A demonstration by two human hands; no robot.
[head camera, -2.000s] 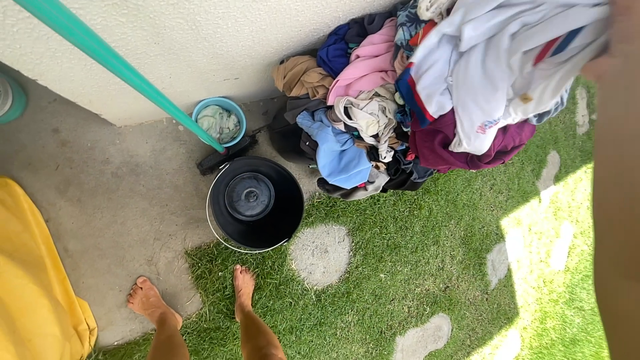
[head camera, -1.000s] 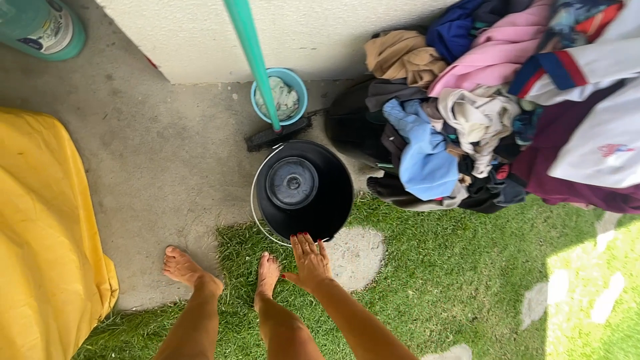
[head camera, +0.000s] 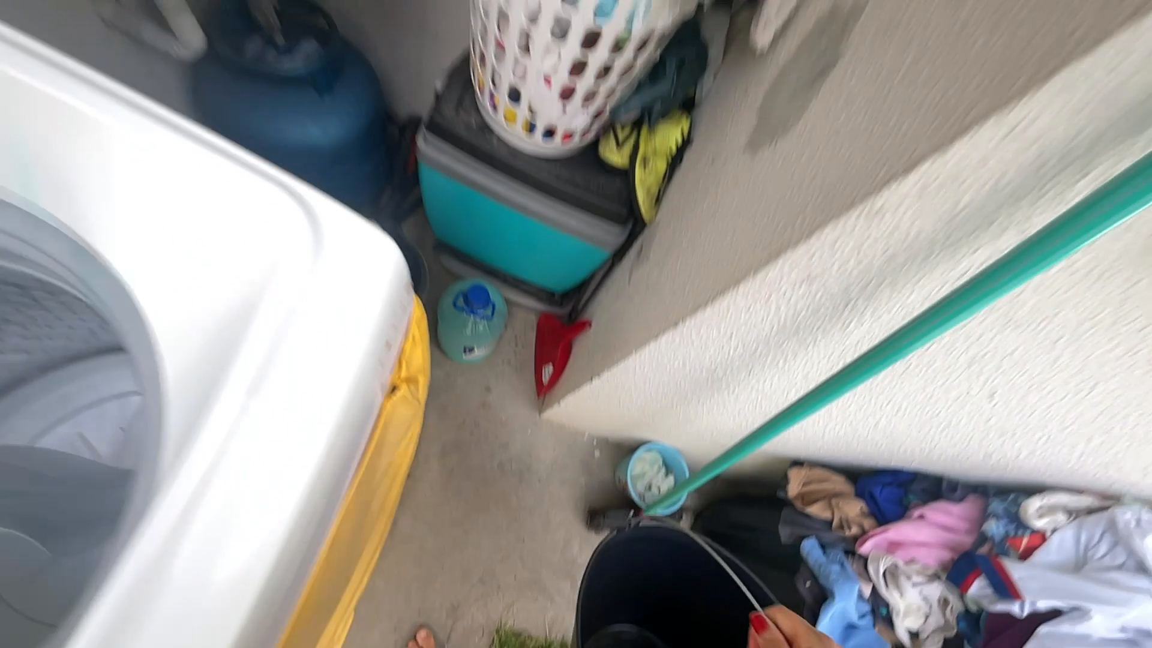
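Note:
At the bottom edge, my right hand (head camera: 787,627), only partly in view, grips the thin wire handle of a black bucket (head camera: 598,589). The bucket is tilted and cut off by the lower edge, with something dark and round inside it. My left hand is out of view. Behind the bucket, a small light-blue pail (head camera: 681,465) holds pale cloth, beside the foot of a green pole (head camera: 864,369). A heap of mixed clothes (head camera: 931,535) lies to the right of the bucket.
A white washing machine (head camera: 270,297) with its drum exposed and a yellow cover (head camera: 382,486) stands left. Beyond are a jug (head camera: 472,321), a red dustpan (head camera: 553,351), a teal cooler (head camera: 513,220) under a white laundry basket (head camera: 558,81), and a blue gas cylinder (head camera: 288,108). A wall corner (head camera: 562,409) juts in.
My right hand, spread at the bucket's rim one second ago, now holds its handle, and the bucket has been tilted. The view has swung toward the washing machine.

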